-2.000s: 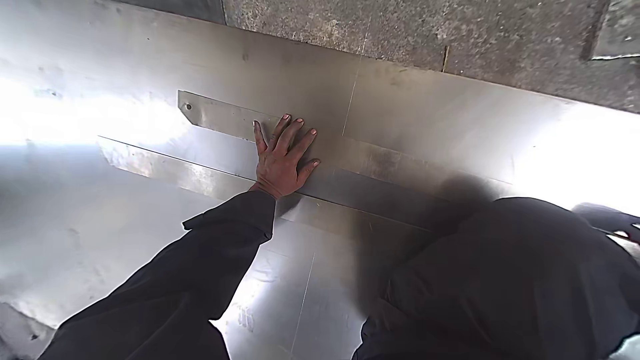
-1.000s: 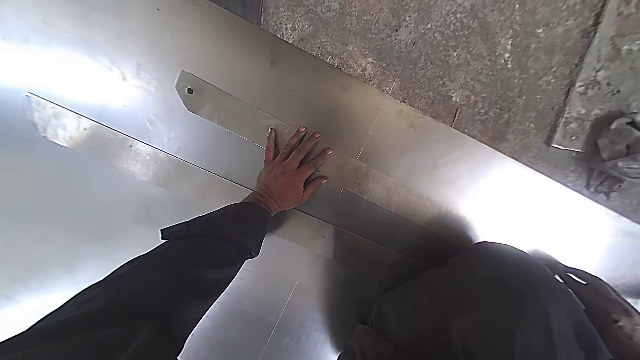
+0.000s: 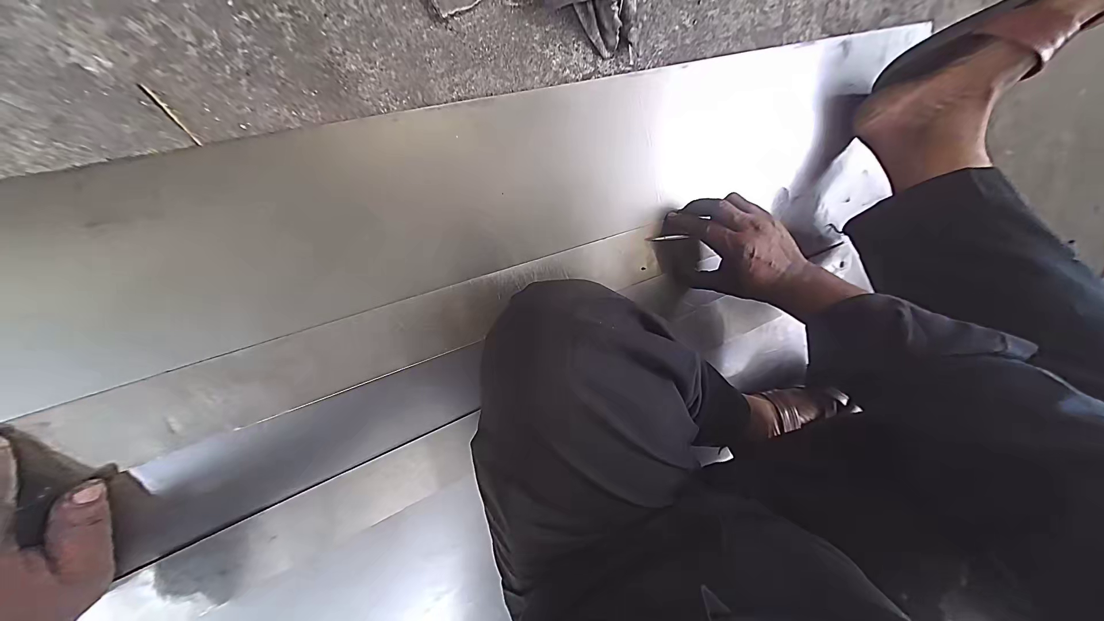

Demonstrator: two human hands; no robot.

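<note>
A large sheet of bare metal [image 3: 388,198] lies flat, with a long flat metal strip [image 3: 345,354] on it. A second metal strip [image 3: 345,487] lies roughly parallel, nearer my body. My left hand [image 3: 56,517], cut off by the frame's left edge, rests at the upper strip's left part with thumb and fingers apart. At that strip's right end, my right hand [image 3: 750,250] has curled fingers around what looks like a thin, pointed metal tool [image 3: 668,238]. Its tip is at the strip's edge; the fingers hide most of it.
My bent knee [image 3: 578,371] in dark trousers is over the strips. A sandalled foot [image 3: 940,121] is at the sheet's right end, another [image 3: 798,410] below my right hand. Rough concrete floor [image 3: 285,60] borders the sheet, with a crumpled cloth [image 3: 604,21] on it.
The view has swung far to the right. My right hand with the thin tool has come into view. My left hand, earlier spread across the strips mid-frame, now shows only partly at the left edge.
</note>
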